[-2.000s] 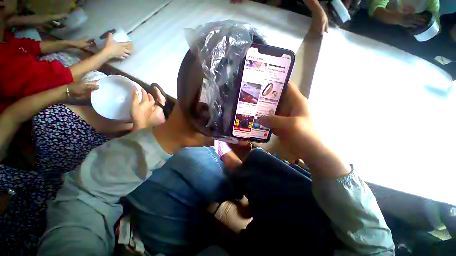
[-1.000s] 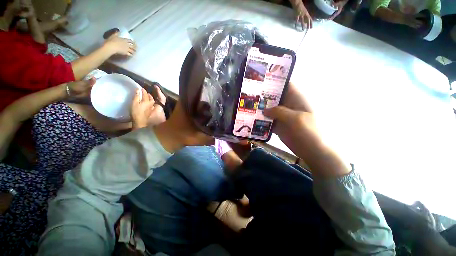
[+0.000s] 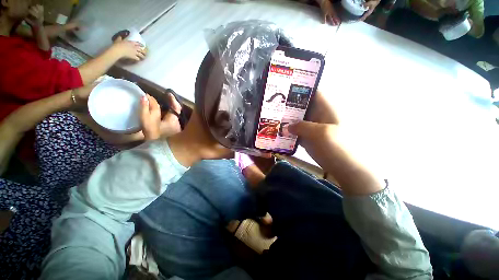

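Note:
A smartphone (image 3: pixel 286 101) with a bright screen of pictures is upright in my right hand (image 3: pixel 314 128). My thumb lies on the lower right of the screen; the fingers are hidden behind the phone. A dark round item (image 3: pixel 207 95), bowl or tub, is just behind and left of the phone. Crinkled clear film (image 3: pixel 241 65) covers part of it. My left hand (image 3: pixel 201 143) holds this item from its lower left side; only the wrist and base of the hand show, and its fingers are hidden.
At left, a neighbour's hands hold a white bowl (image 3: pixel 116 105). A person in red (image 3: pixel 41 65) holds a small pale round item (image 3: pixel 134 38). White sheets (image 3: pixel 399 109) cover the platform. People across it hold white bowls (image 3: pixel 455 28). Jeans-clad knees (image 3: pixel 202 202) are below.
The phone screen shows different pictures. The neighbour's white bowl has shifted a little left and tilted. The far-right person's bowl has moved left and turned. My hands have hardly moved.

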